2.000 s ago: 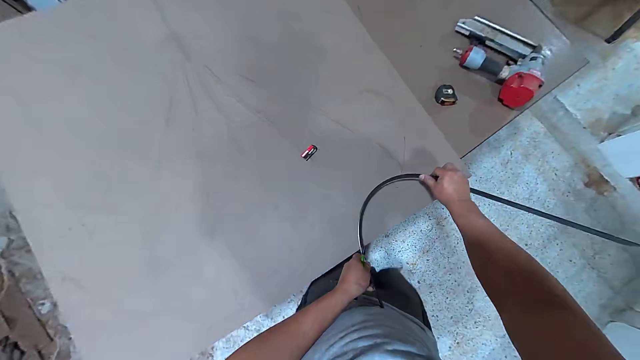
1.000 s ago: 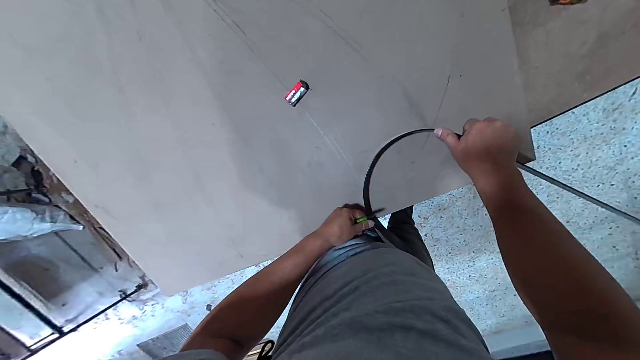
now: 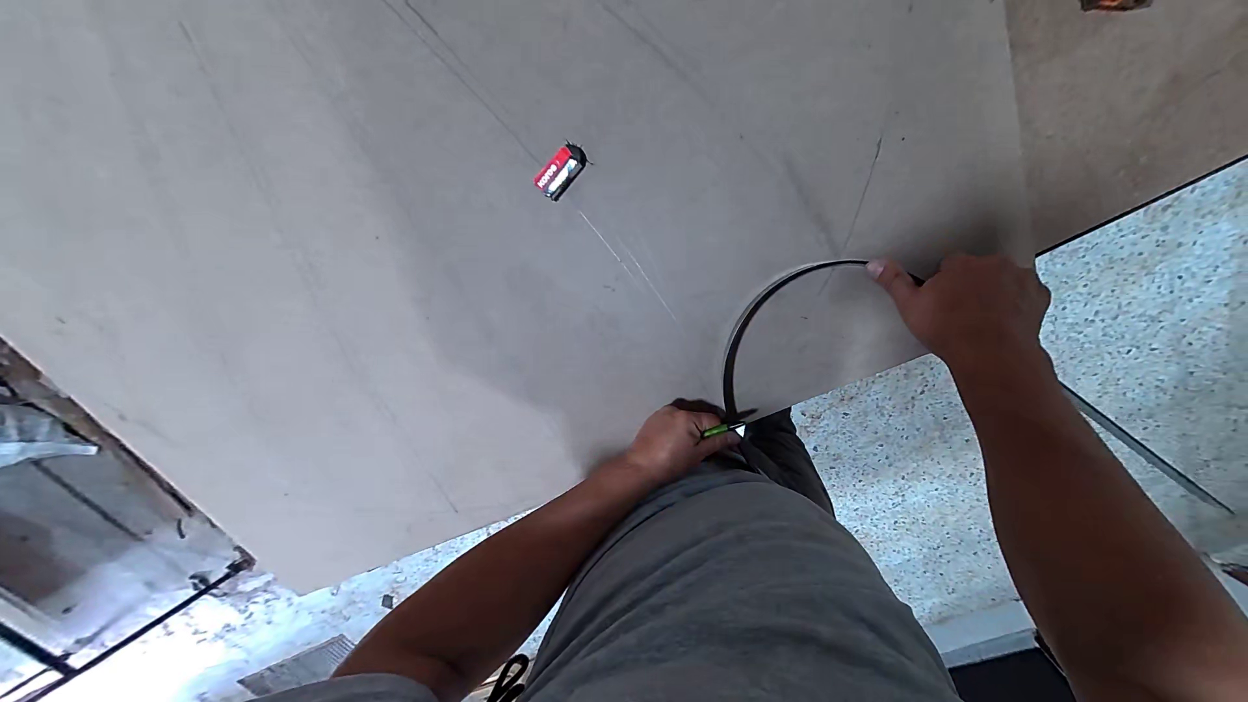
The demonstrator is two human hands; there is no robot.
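A thin dark flexible strip [image 3: 749,320] bends in an arc over the near edge of a large grey-brown board [image 3: 487,331]. My left hand [image 3: 675,441], at the board's edge close to my body, grips the strip's near end together with a slim green tool [image 3: 720,429], whose kind I cannot tell. Farther right, my right hand [image 3: 980,297] is closed on the strip near the board's right corner, and the strip's tail runs on beyond it over the floor. A small red, white and black box-like item [image 3: 561,172] bearing writing lies on the board.
Scratches and drawn lines mark the board. A second brown panel [image 3: 1121,117] adjoins at the upper right, with part of a reddish-orange object [image 3: 1115,4] on it. Speckled floor [image 3: 1150,283] shows at right. Dark metal bars [image 3: 146,624] and debris are at lower left.
The view has moved closer to the board; the nail gun and tape measure seen earliest are out of frame. Both hands still hold the strip in its arc.
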